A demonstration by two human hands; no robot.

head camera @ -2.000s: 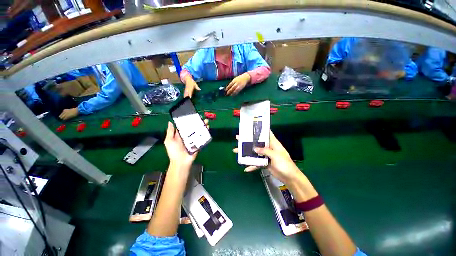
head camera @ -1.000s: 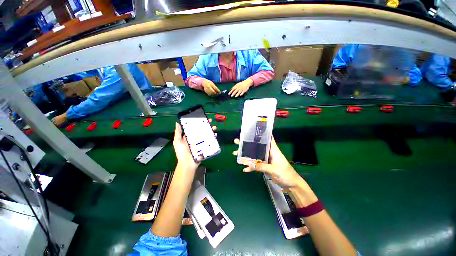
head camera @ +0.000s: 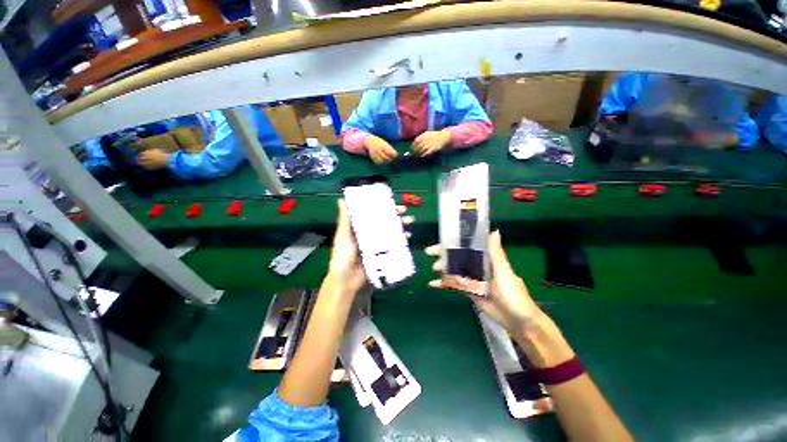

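Note:
My left hand (head camera: 347,255) holds a phone body (head camera: 380,231) upright, its pale white inner face towards me and its dark edge showing at the top. My right hand (head camera: 505,285) holds a display assembly (head camera: 463,226) by its lower part, silver back towards me, with a dark ribbon, a gold end and a black patch. The two slabs are apart, side by side above the bench. More display assemblies lie on the green bench: one at left (head camera: 280,330), an overlapping pile (head camera: 380,369) right of my left forearm, and some (head camera: 509,363) partly under my right wrist.
A silver-grey body (head camera: 297,253) and a dark phone (head camera: 568,265) lie on the conveyor belt. Small red parts (head camera: 523,194) line the far ledge. Plastic bags (head camera: 541,143) and people in blue smocks (head camera: 417,121) are opposite. A white machine (head camera: 52,371) stands left; a white rail (head camera: 328,73) crosses overhead.
The view has shifted, so the bench things sit further right in the picture. The phone body in my left hand stands more upright. Both hands keep their slabs.

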